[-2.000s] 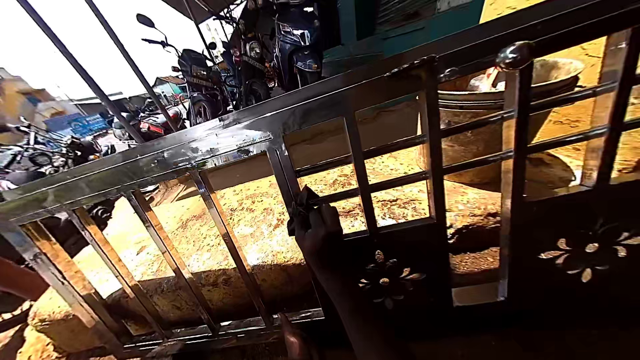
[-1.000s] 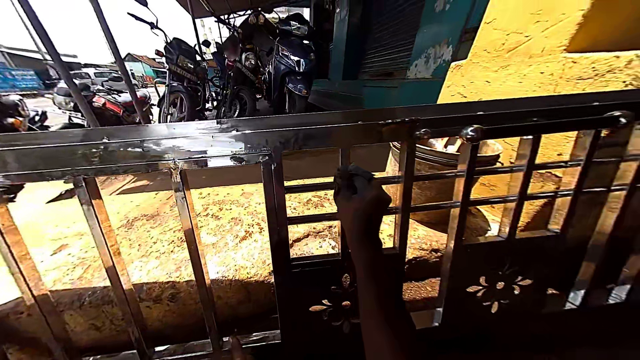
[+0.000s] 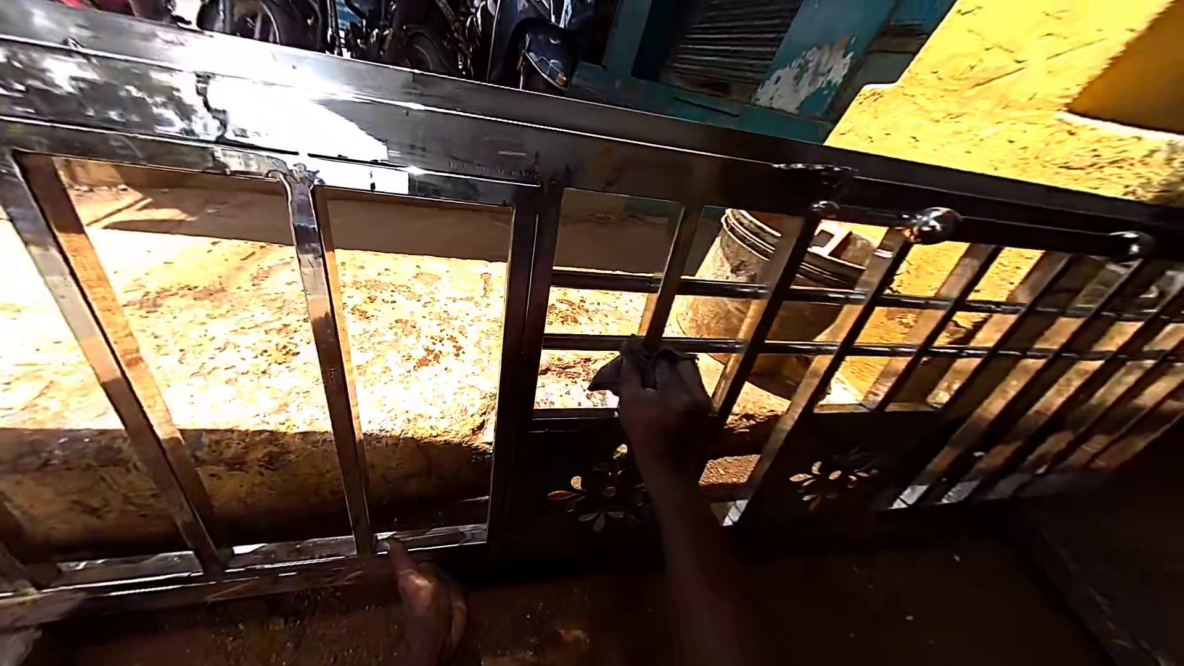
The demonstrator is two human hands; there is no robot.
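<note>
A dark, glossy metal gate [image 3: 523, 370] with upright bars, thin cross rods and flower-shaped cut-outs stretches across the view. My right hand [image 3: 664, 398] grips a dark piece of cloth [image 3: 612, 373] around an upright bar, just at the lower cross rod. Low at the left, my left hand [image 3: 427, 597] touches the gate's bottom rail [image 3: 296, 550] near the foot of a bar; its fingers are partly in shadow, and whether they close on the rail is unclear.
Behind the gate are a rough sunlit ledge [image 3: 416, 324] and a stained bucket [image 3: 731, 259] with something inside. Parked motorcycles [image 3: 541, 46] stand beyond the top rail. A yellow wall [image 3: 999, 83] rises at the right, beside a teal-framed shutter [image 3: 731, 42].
My right hand has moved from the panel's left upright to the bar beside it, then lower down that bar with the cloth. The view has tilted down.
</note>
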